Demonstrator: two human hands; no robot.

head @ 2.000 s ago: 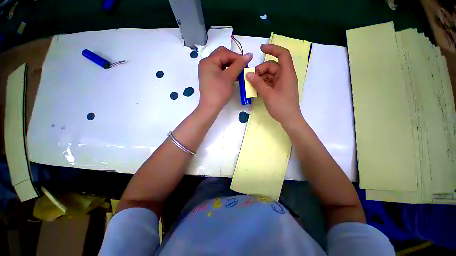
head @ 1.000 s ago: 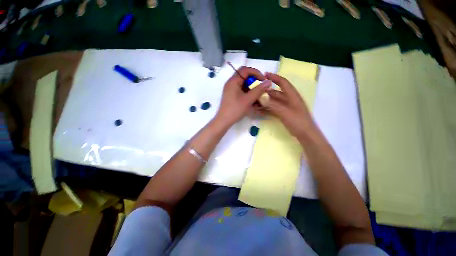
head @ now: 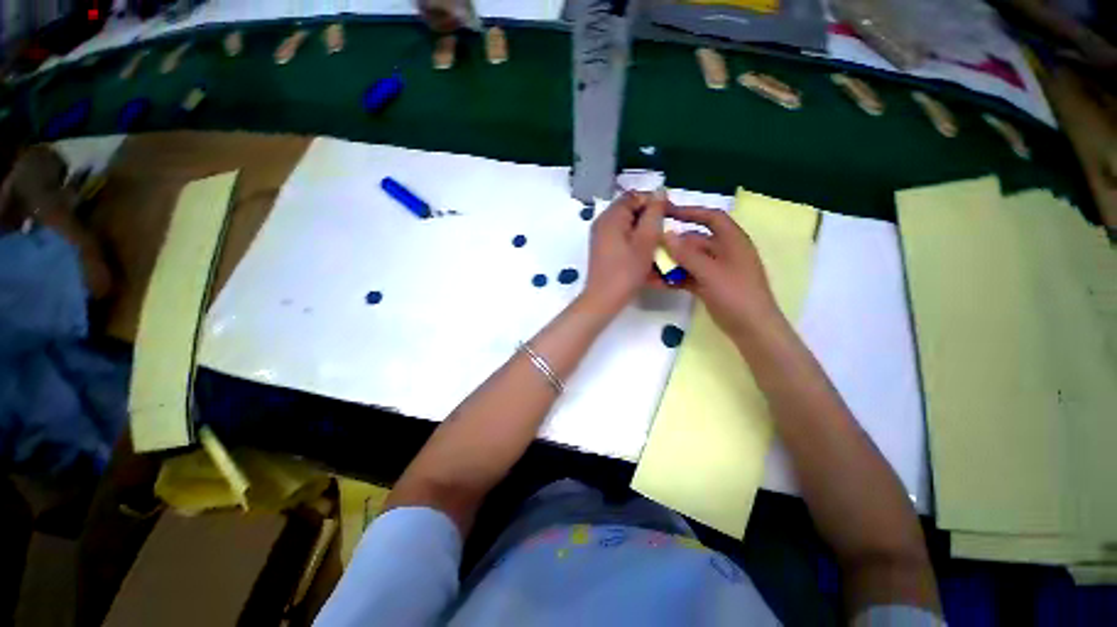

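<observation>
A blue battery pack (head: 674,276) with a pale yellow adhesive pad (head: 664,260) on its side is held between my hands, mostly covered by the fingers. My left hand (head: 622,249) grips its far part. My right hand (head: 725,267) holds its near end. Both hands are over the white sheet, beside a long pale yellow adhesive strip (head: 717,410). Another blue battery pack (head: 406,197) lies on the white sheet to the left, its leads pointing right.
Several dark discs (head: 567,277) lie on the white sheet (head: 453,331). A grey post (head: 598,104) stands at the far edge before the green conveyor belt (head: 527,104). Yellow sheets (head: 986,367) are fanned at right; a spare strip (head: 178,319) is left. Another person's arm (head: 49,202) shows far left.
The view has shifted left and up, showing more of the belt and another person. The battery pack has turned between my hands, and its pad now lies against its side under my fingers.
</observation>
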